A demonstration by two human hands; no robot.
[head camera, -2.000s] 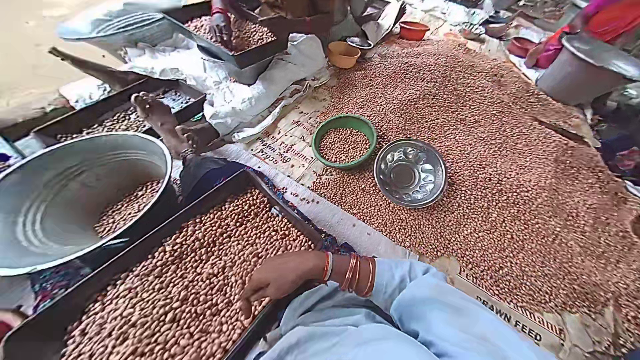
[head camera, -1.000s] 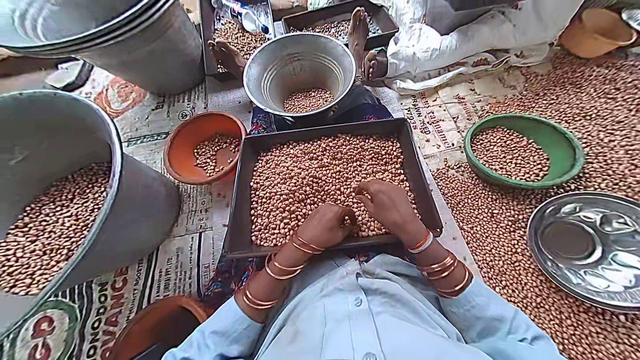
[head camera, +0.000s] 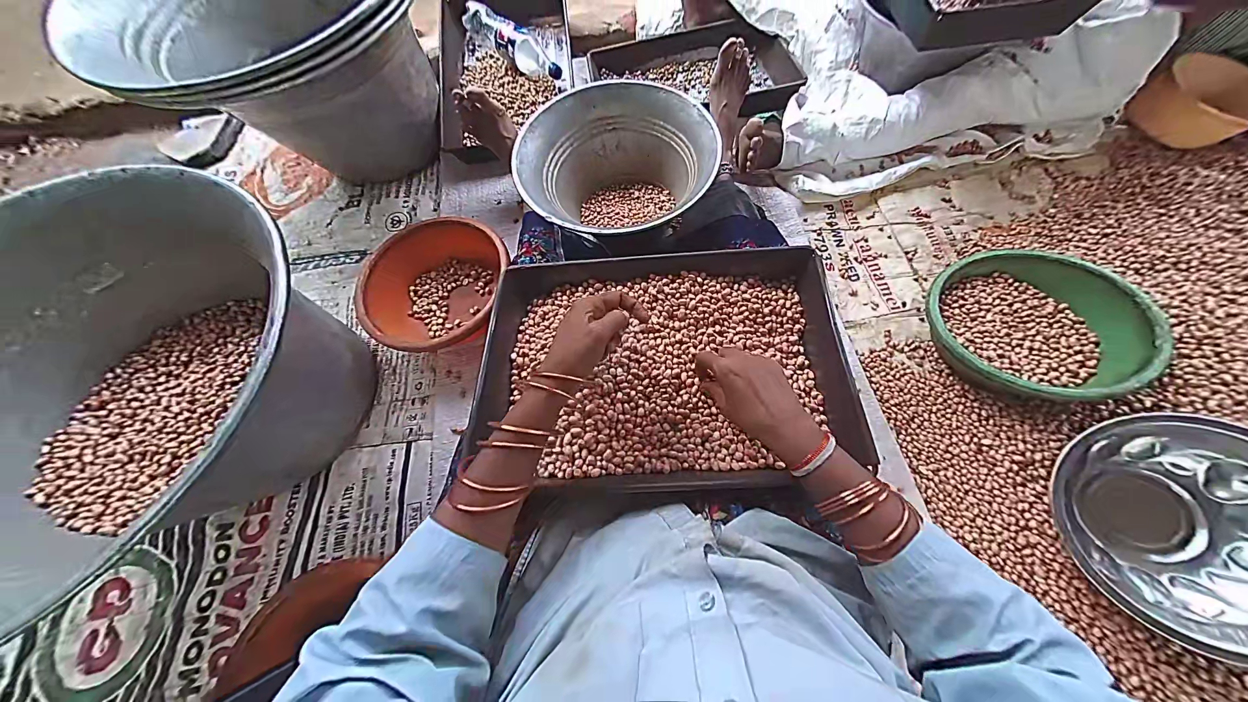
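A dark rectangular metal tray [head camera: 840, 390] lies across my lap, filled with reddish-brown nuts or beans [head camera: 663, 419]. Over the tray's left upper part is my left hand [head camera: 597, 327], its fingers curled with the tips above the nuts; whether it pinches a nut cannot be made out. My right hand [head camera: 746, 385] rests low over the right half of the nuts, fingers bent down towards them, its fingertips partly hidden. A metal basin [head camera: 616, 156] with some nuts at its bottom stands just beyond the tray. An orange bowl [head camera: 390, 283] holding a few nuts is at the tray's left.
A big metal tub [head camera: 312, 390] of nuts stands at left, with stacked metal tubs [head camera: 361, 107] behind. At right are a green bowl [head camera: 1136, 336] of nuts and a steel plate [head camera: 1136, 517] on spread nuts. Beyond lie smaller trays [head camera: 780, 83], a plastic bottle [head camera: 512, 37] and white sacks [head camera: 936, 117].
My left hand has moved away from my right hand, up and to the left over the tray; a second ago the two were close together. The view has swung left since two seconds ago.
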